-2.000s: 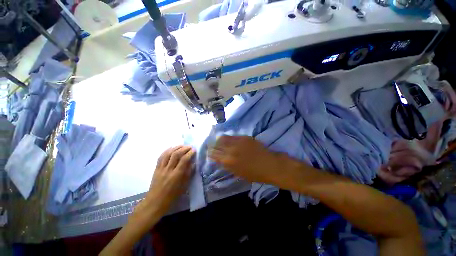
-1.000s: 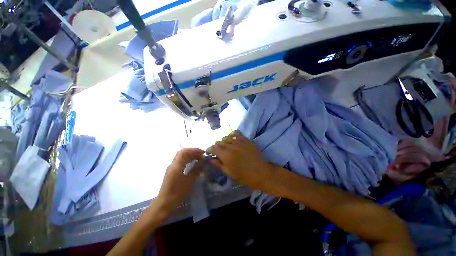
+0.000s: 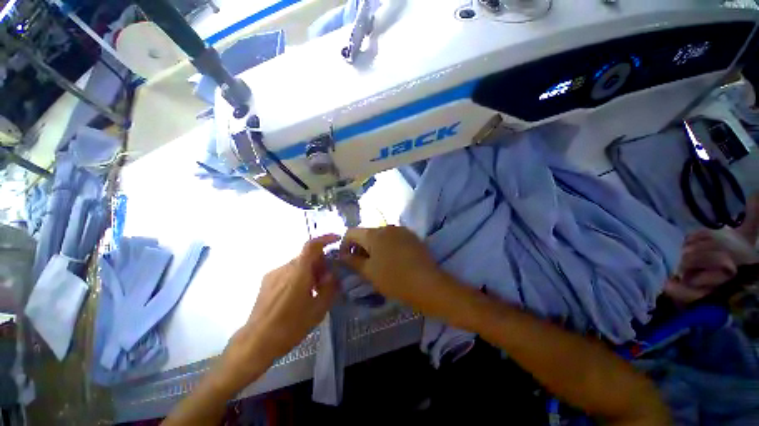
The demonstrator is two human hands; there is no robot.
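Note:
The white sewing machine (image 3: pixel 391 116) stands over the table with its needle area (image 3: pixel 348 208) just beyond my fingers. My left hand (image 3: pixel 310 279) and my right hand (image 3: pixel 379 254) meet in front of the needle, both pinching a bunched part of a blue garment piece (image 3: pixel 358 287). A narrow blue band (image 3: pixel 329 358) hangs below my left hand over the table's front edge. The large gathered blue heap (image 3: pixel 533 225) lies right of the needle. My fingertips partly hide the pinched cloth.
Blue band pieces (image 3: pixel 137 304) lie at the left, beside a white cloth (image 3: pixel 57 304) and tied bundles (image 3: pixel 71 200). Black-handled scissors (image 3: pixel 712 187) lie at the far right, above pink cloth (image 3: pixel 707 262). A blue-rimmed basket (image 3: pixel 687 329) is low right.
My left hand has come off the flat band and moved right to meet my right hand; the cloth between them is now bunched and pinched. The view has shifted closer to the machine.

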